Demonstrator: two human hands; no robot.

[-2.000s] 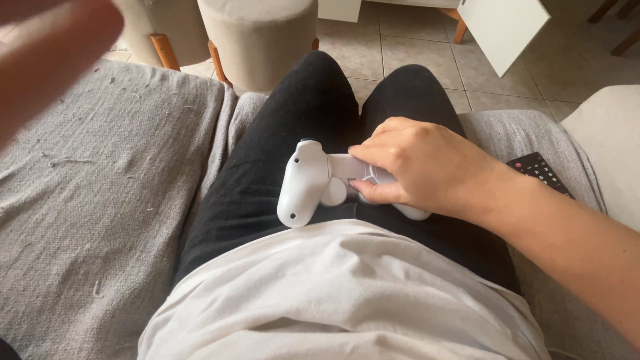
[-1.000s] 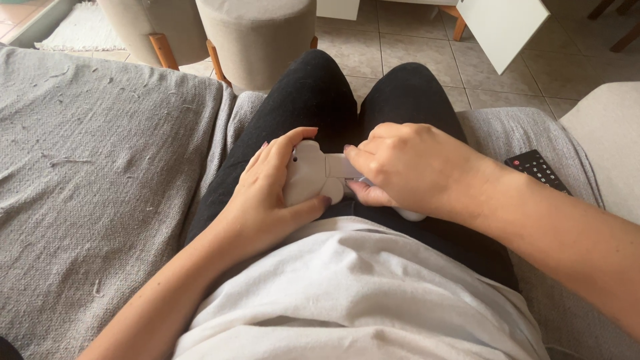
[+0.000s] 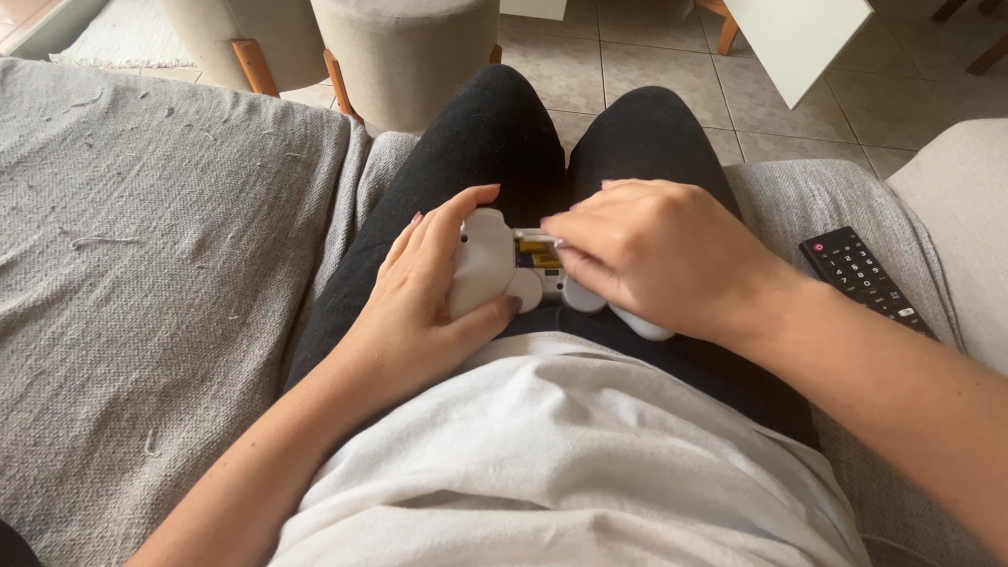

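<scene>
A white game controller (image 3: pixel 482 264) lies back side up on my lap, its battery compartment uncovered. Batteries (image 3: pixel 538 256) with yellow and dark wrappers show inside. My left hand (image 3: pixel 433 272) grips the controller's left part, fingers over the far edge and thumb on the near side. Between the fingertips of my right hand (image 3: pixel 657 252) is the white battery cover (image 3: pixel 537 235), tilted up at the far edge of the compartment. That hand hides much of the controller's right part; one grip end (image 3: pixel 642 323) shows below it.
A black remote control (image 3: pixel 866 279) rests on the grey sofa cover (image 3: pixel 803 189) at my right. Two beige stools (image 3: pixel 409 55) with wooden legs stand beyond my knees. A white furniture panel (image 3: pixel 795 39) juts in at the upper right.
My left hand came from the upper left onto the controller. The battery cover, flat over the compartment a second ago, is now lifted in my right hand, and the batteries show.
</scene>
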